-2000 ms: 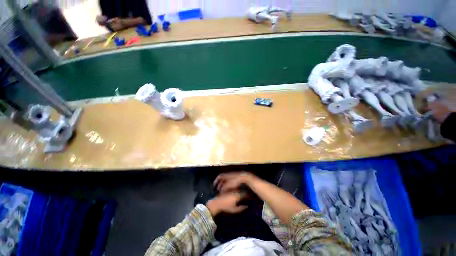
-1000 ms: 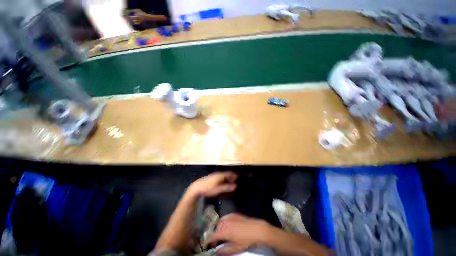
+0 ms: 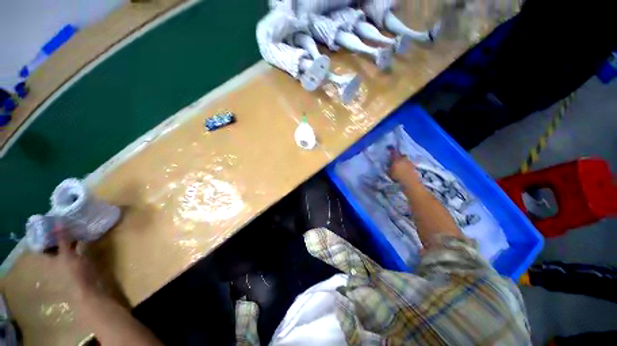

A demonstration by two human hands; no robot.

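Note:
A striped white-grey trouser piece [image 3: 98, 217] lies on the bench at far left, its round cuff opening facing up. My left hand [image 3: 67, 253] is on its near side, fingers around the tubes. My right hand [image 3: 399, 164] reaches into the blue parts bin [image 3: 492, 221] at the upper part of the pile of lower legs [image 3: 443, 186]; its fingertips are small and blurred, so a grip cannot be made out. The white glue bottle [image 3: 306, 135] stands on the bench, green tip up.
Leg assemblies [image 3: 287, 47] lie in an overlapping row at the top. A small dark blue patterned packet [image 3: 220, 121] lies on the bench [image 3: 270, 165]. The green conveyor [image 3: 149, 84] runs behind. A red stool [image 3: 565, 196] stands right of the bin.
The view has turned right and tilted. My hands have left my lap area: the left is now at the trouser piece, the right in the bin. The other person's hand by the row is out of view.

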